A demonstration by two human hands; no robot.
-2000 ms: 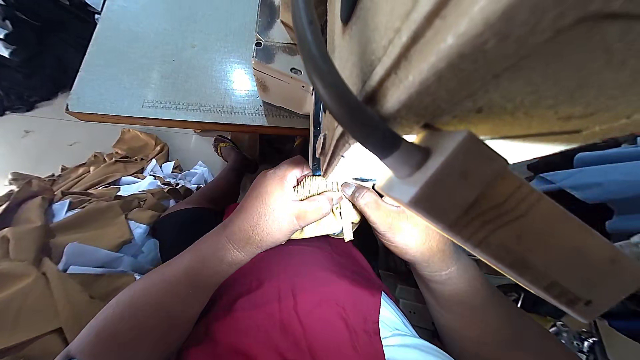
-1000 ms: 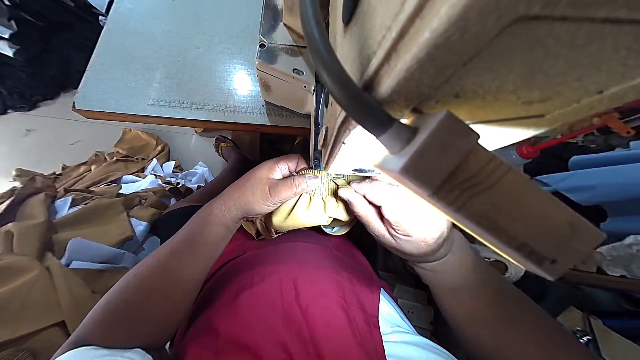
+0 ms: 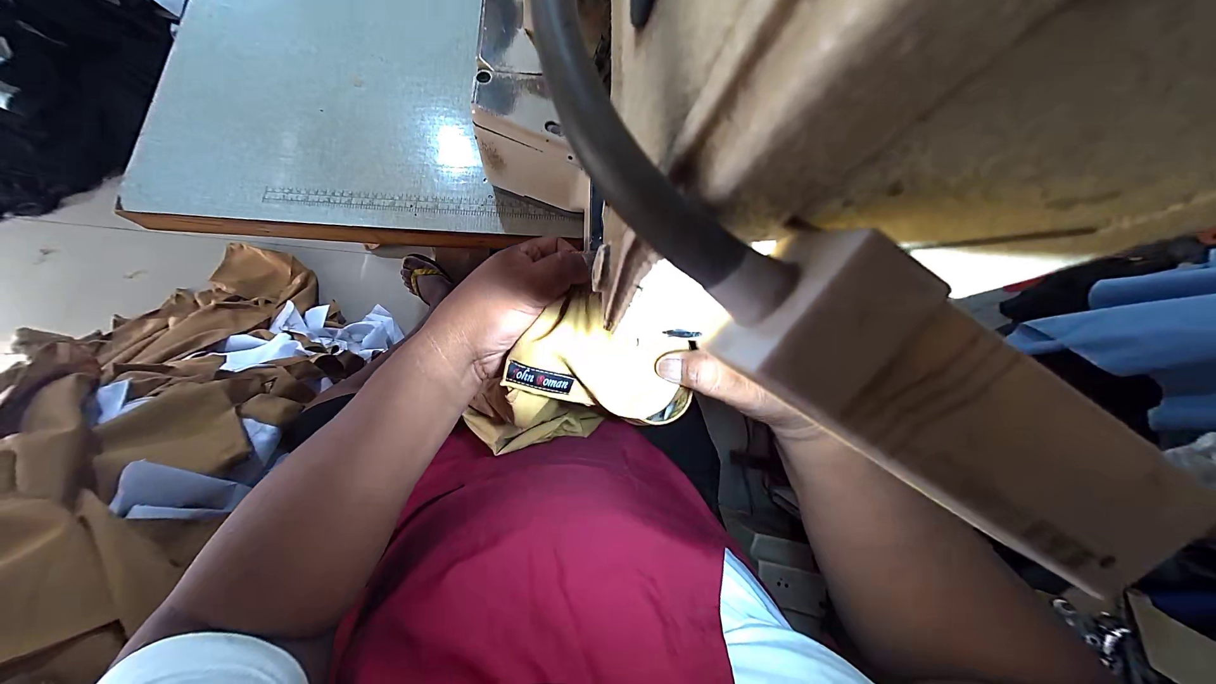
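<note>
A mustard-yellow cloth garment piece [image 3: 560, 342] lies bunched under the head of an industrial sewing machine [image 3: 855, 114]. It bears a small black woven label [image 3: 539, 377] with writing. My left hand [image 3: 513, 299] grips the cloth at its upper left, fingers close beside the needle area, which the machine head partly hides. With the thumb on top, my right hand [image 3: 727, 380] pinches the cloth's right edge; its fingers are hidden below. Bright lamp light washes out the cloth between the hands.
A beige box-shaped lamp housing [image 3: 950, 408] on a dark flexible arm [image 3: 636, 171] hangs over my right forearm. The grey table [image 3: 332, 114] with a printed ruler is at upper left. Brown and white cloth pieces [image 3: 180, 418] lie heaped at left, blue cloth [image 3: 1130, 328] at right.
The gathered, ribbed-looking edge between my hands has given way to a flatter spread of cloth, with the black label now showing. My right hand has moved away from my left.
</note>
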